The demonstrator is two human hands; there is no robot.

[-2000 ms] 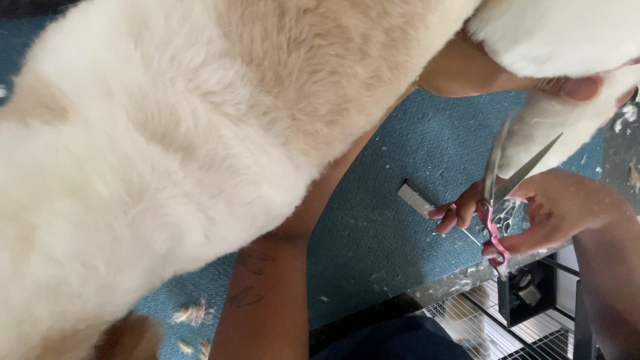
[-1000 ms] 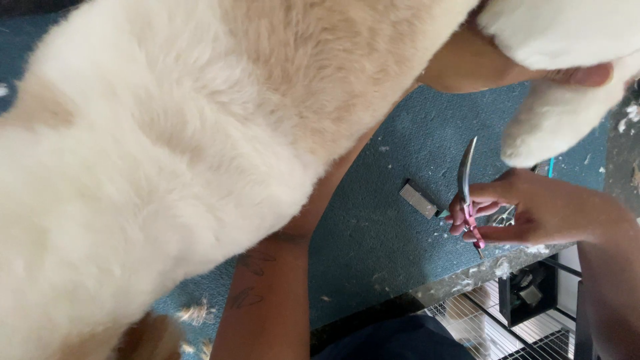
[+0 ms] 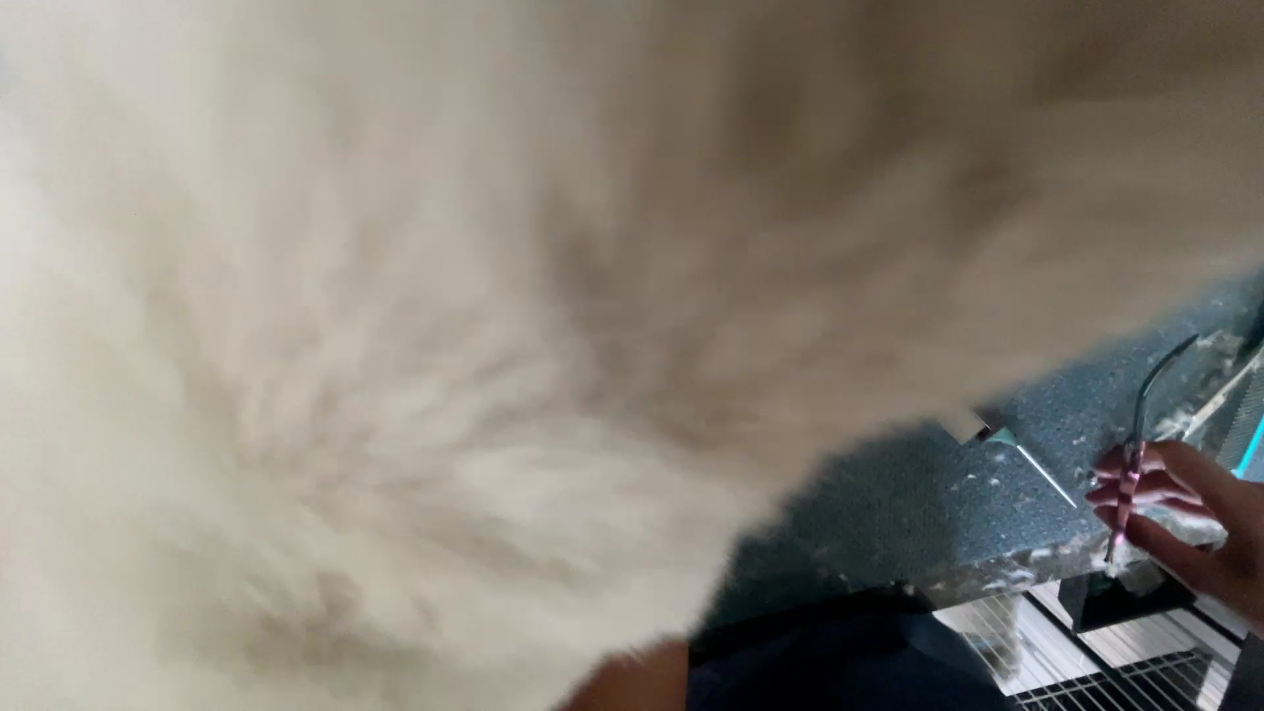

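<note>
Cream and tan fur of an animal (image 3: pixel 474 326) fills most of the view, close and blurred. At the right edge my right hand (image 3: pixel 1185 504) holds curved grooming scissors (image 3: pixel 1133 454) by their pink handles. Their blades are together and point up and to the right. Only a bit of my left forearm shows at the bottom, below the fur; my left hand is hidden.
On the blue textured tabletop (image 3: pixel 889 513) lies a grooming tool with a thin metal shaft (image 3: pixel 1045 474), partly behind the fur. Hair clippings litter the table's edge. Below are a black holder (image 3: pixel 1126 592) and a wire rack (image 3: pixel 1136 681).
The fur now covers far more of the view, and my left hand has gone out of sight behind it. The scissors, spread two seconds ago, are closed. The view has shifted.
</note>
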